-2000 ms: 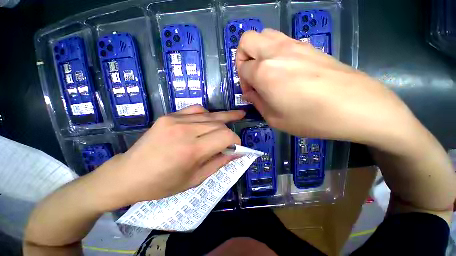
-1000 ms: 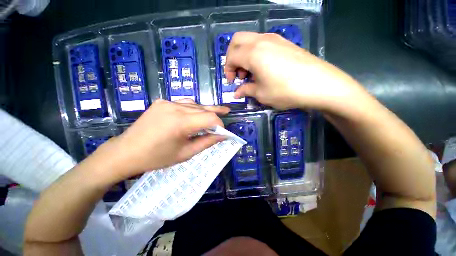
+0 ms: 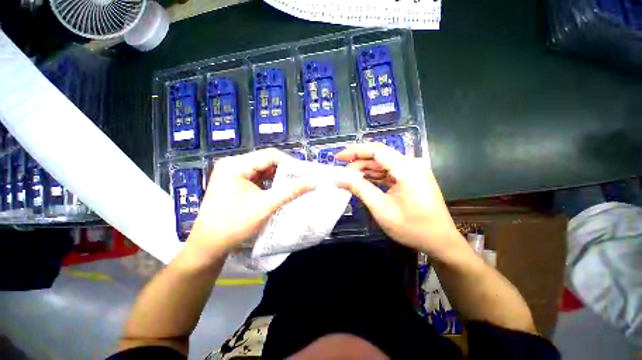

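Note:
A clear blister tray (image 3: pixel 290 58) holds blue phone bodies with open backs in two rows. The far-row phones, such as the rightmost phone body (image 3: pixel 377 86), each show a white label at the lower end. My left hand (image 3: pixel 243 200) holds a folded label strip (image 3: pixel 303 219) over the near row. My right hand (image 3: pixel 401 193) has its fingertips at the strip's upper right edge. Whether a single label is between them cannot be told. The hands and strip hide much of the near-row phones.
Backing paper (image 3: pixel 77 155) runs across the left. A desk fan (image 3: pixel 98 10) and a printed sheet (image 3: pixel 366 10) lie at the far side. Stacked trays (image 3: pixel 42 183) stand left, more (image 3: pixel 598 28) far right. A cardboard box (image 3: pixel 524 260) is below right, beside pale fabric (image 3: pixel 609 260).
My right hand has moved from the far-row phone down to the strip. My left hand has drawn nearer my body with the strip. The view is now wider, showing the fan and left trays.

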